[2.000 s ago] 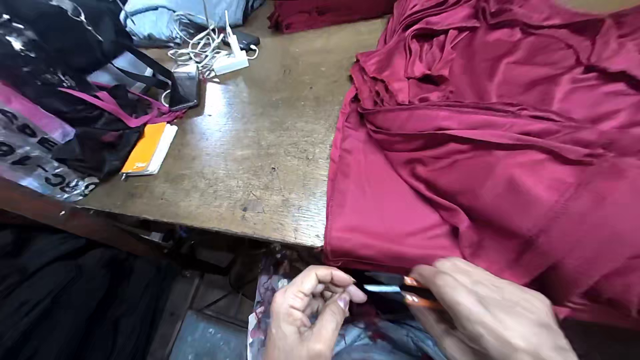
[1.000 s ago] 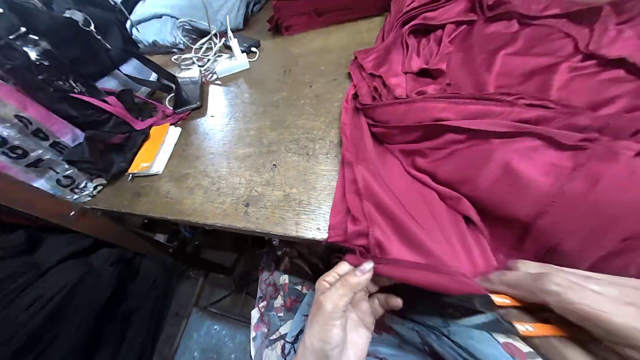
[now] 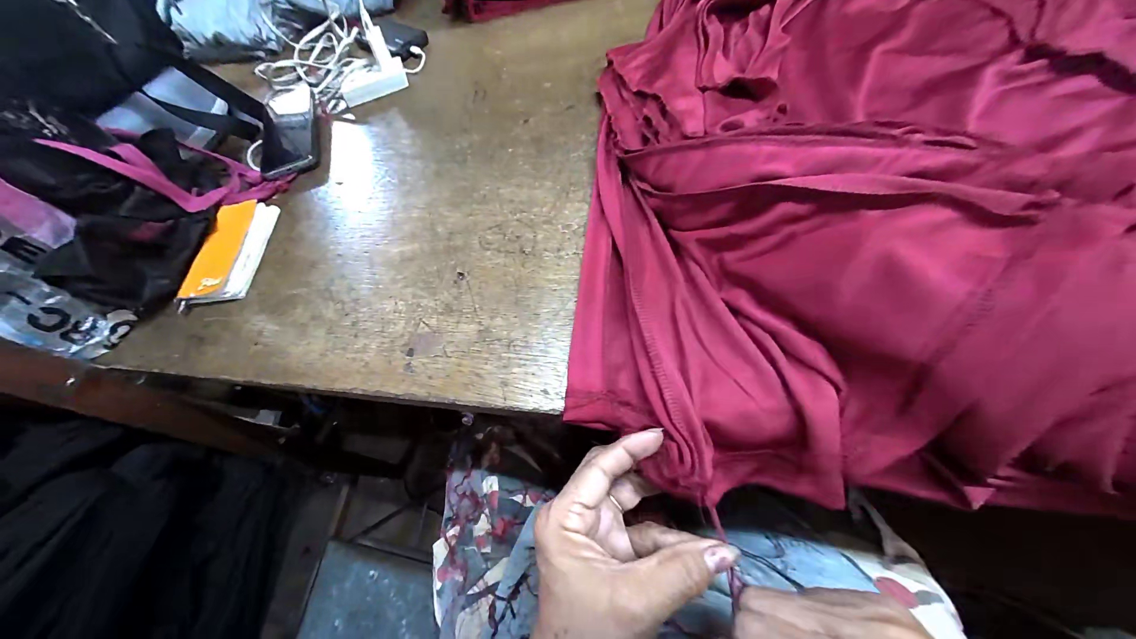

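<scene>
Crimson cloth (image 3: 887,293) with an overlocked seam drapes over the front edge of the wooden table. Below its hanging corner, my left hand (image 3: 612,550) pinches a thin dark red thread or narrow strip (image 3: 721,525) between thumb and a finger, its index finger raised beside the cloth. My right hand (image 3: 821,614), low at the frame's bottom edge, is close to the strip's lower end; its fingers are mostly cut off, so its grip is unclear. No orange-handled tool shows now. Patterned fabric (image 3: 497,550) lies beneath both hands.
On the wooden table (image 3: 444,248), a black bag (image 3: 80,98) with pink straps, an orange-covered notebook (image 3: 222,253), a phone (image 3: 297,133) and tangled white cables (image 3: 311,58) stand at the left. The table's front edge runs left of my hands. Black cloth (image 3: 124,532) hangs lower left.
The orange-handled tool seen in my right hand earlier is out of sight. My right hand has moved down and left, beside my left hand. The cloth's corner hangs bunched above the fingers.
</scene>
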